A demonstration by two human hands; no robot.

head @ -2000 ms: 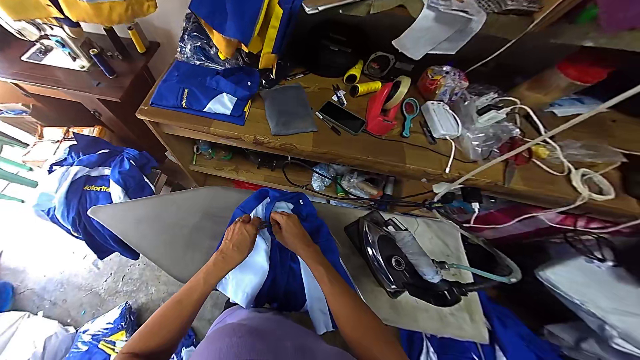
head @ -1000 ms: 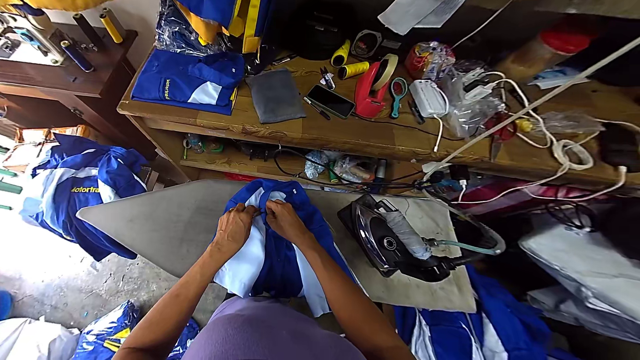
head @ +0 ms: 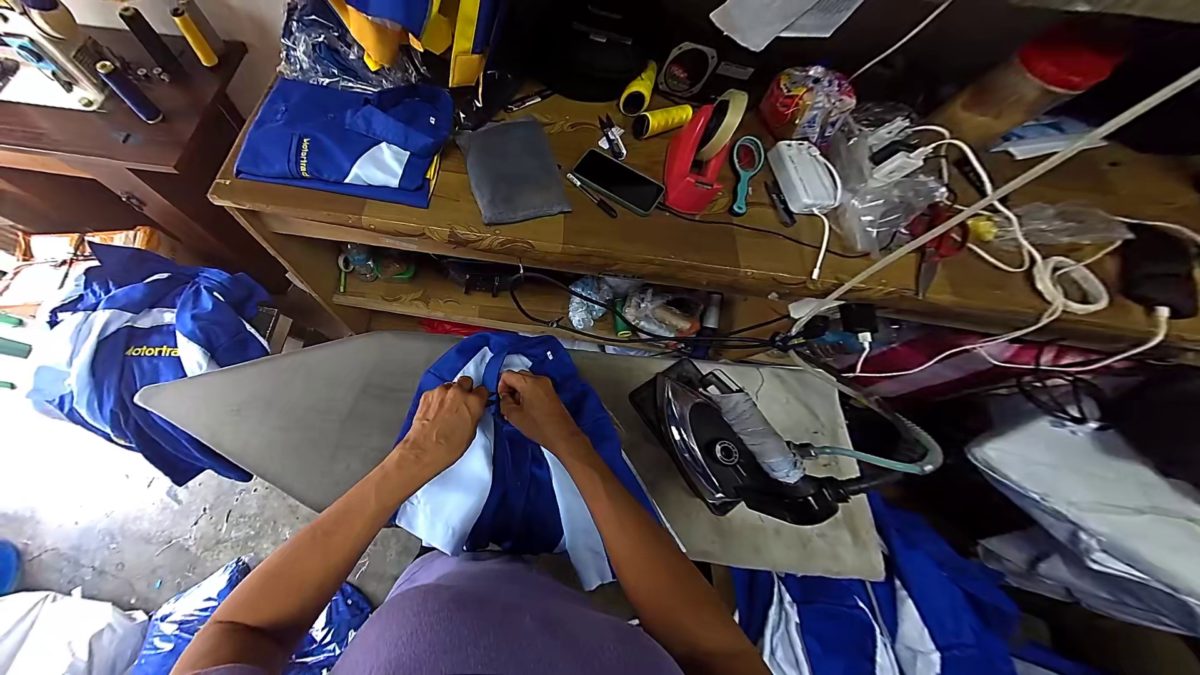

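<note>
A blue garment with light blue panels [head: 525, 487] lies over the grey ironing board [head: 309, 403], its collar end toward the table. My left hand [head: 445, 417] pinches the garment's front near the collar. Just beside it my right hand [head: 532, 405] pinches the other front edge; the fingertips of both nearly meet, and the small part between them is hidden. To the right, a black and silver iron [head: 717, 450] with a cloth-wrapped handle rests on a pale cloth [head: 778, 534] over the board.
Beyond the board stands a wooden table [head: 375, 211] with a folded blue garment [head: 347, 141], a phone [head: 619, 182], a red tape dispenser [head: 692, 169], scissors [head: 937, 234] and cables. A cord runs down to the iron. Blue garments hang at left [head: 150, 347] and lower right [head: 844, 609].
Both hands stay at the garment's collar end, with only small finger movements. The iron rests in the same place on the board.
</note>
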